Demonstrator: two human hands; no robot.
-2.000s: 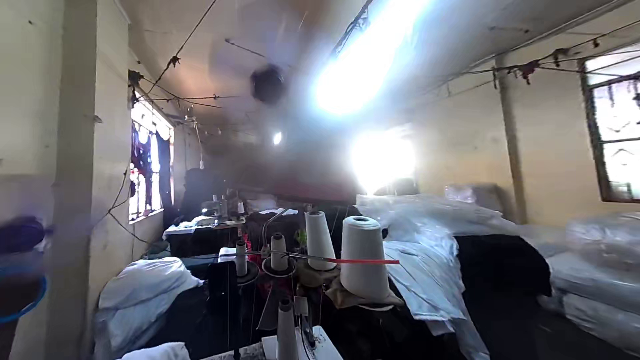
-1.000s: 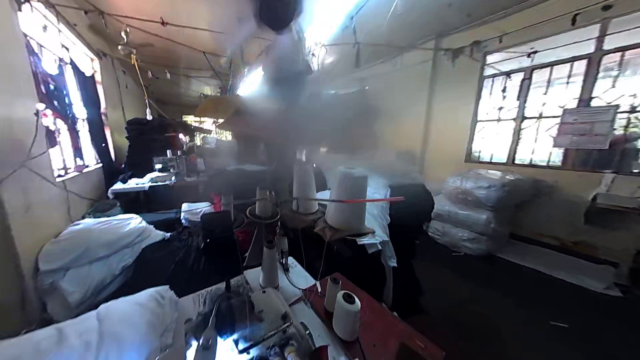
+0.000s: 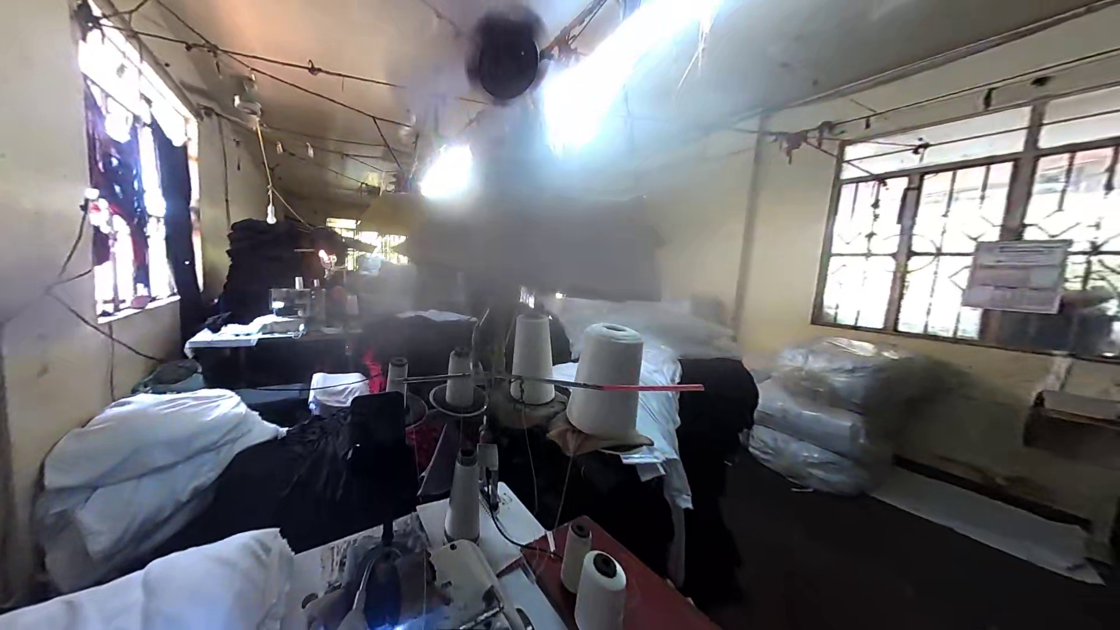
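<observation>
Neither of my hands shows in the head view. At the bottom centre, part of a sewing machine (image 3: 468, 573) stands on a light tabletop. Above it, several cones of thread sit on a stand, among them a large white cone (image 3: 604, 381) and a narrower white cone (image 3: 532, 359). A thin rod (image 3: 647, 387) with a red end crosses them. Another thread cone (image 3: 464, 503) stands upright behind the machine. Two small cones, one of them white (image 3: 601, 591), stand on a red surface (image 3: 643, 560) to the right.
White cloth lies at the lower left (image 3: 219, 577), with a white cloth heap (image 3: 157, 455) beyond it. Plastic-wrapped bundles (image 3: 814, 420) are stacked by the right wall. Another sewing table (image 3: 245, 337) stands at the back left. Cords hang across the ceiling.
The view has turned right and down since the first frame, bringing the sewing machine and small cones into sight. No hand shows in any frame.
</observation>
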